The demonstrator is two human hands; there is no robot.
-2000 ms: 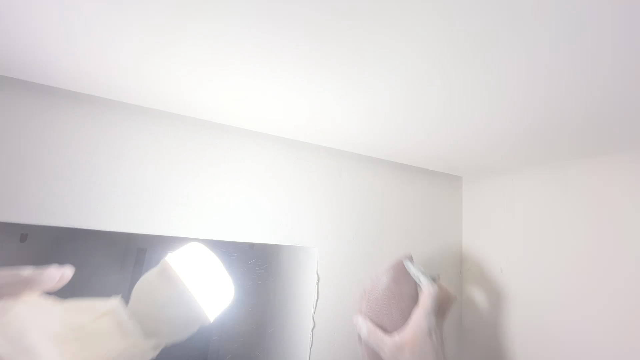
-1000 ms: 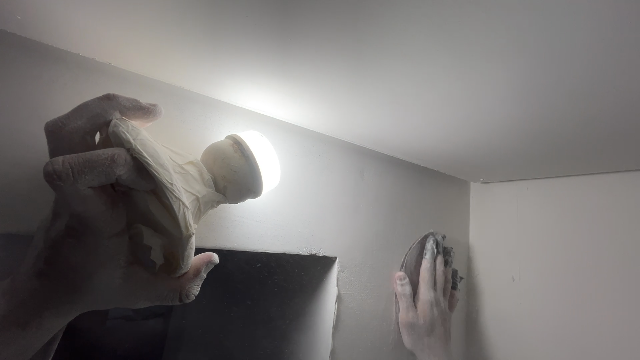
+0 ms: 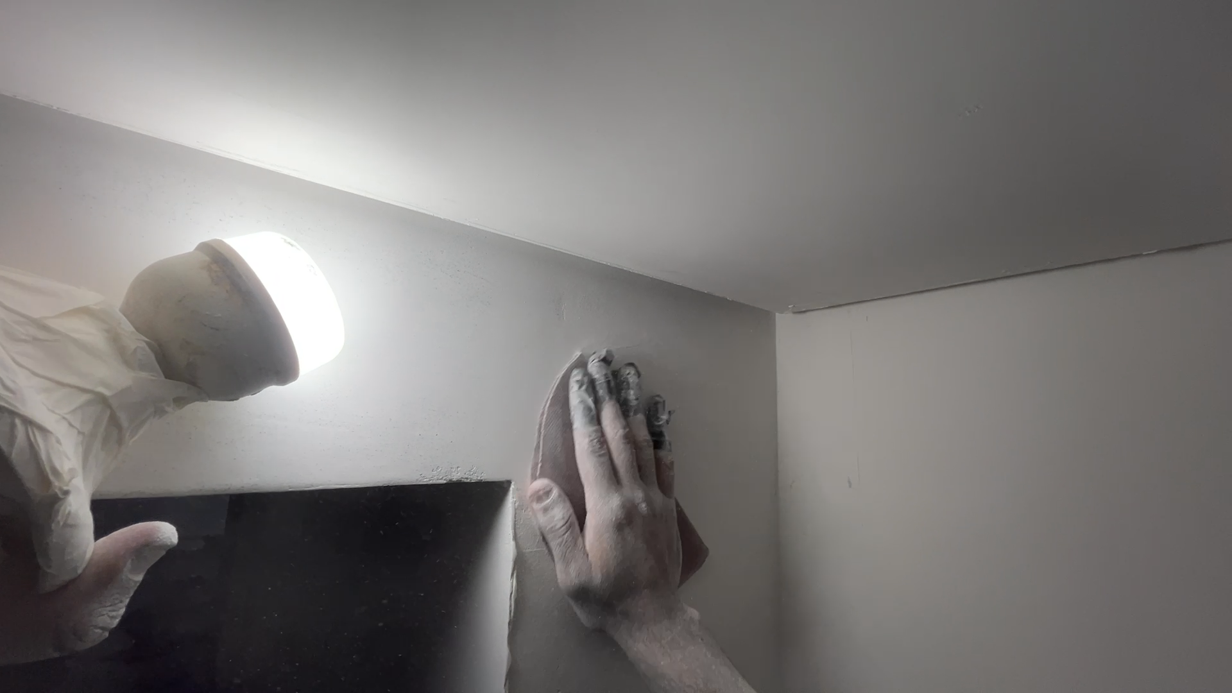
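At the left edge, my left hand [image 3: 91, 597], partly out of view, holds a lit LED bulb [image 3: 236, 313] by a base wrapped in pale tape or cloth [image 3: 72, 375]. The bulb's bright end points right, near the wall. My right hand [image 3: 621, 491] presses a reddish-brown sheet of sandpaper [image 3: 558, 438] flat against the wall [image 3: 414, 385], right of the dark opening. Dark, dusty wrapping covers several of its fingertips. One corner of the sheet shows beyond the palm on the right. Pale dust coats both hands.
A dark rectangular opening [image 3: 318, 577] with a rough right edge lies below and between the hands. The ceiling [image 3: 674, 144] slopes across the view above. A side wall [image 3: 1001, 462] meets this wall at a corner right of my right hand, with a thin crack along its top.
Since a second ago, my left hand with the bulb has moved left and lower in view. My right hand stays on the sandpaper at the wall, nearer the opening's top right corner.
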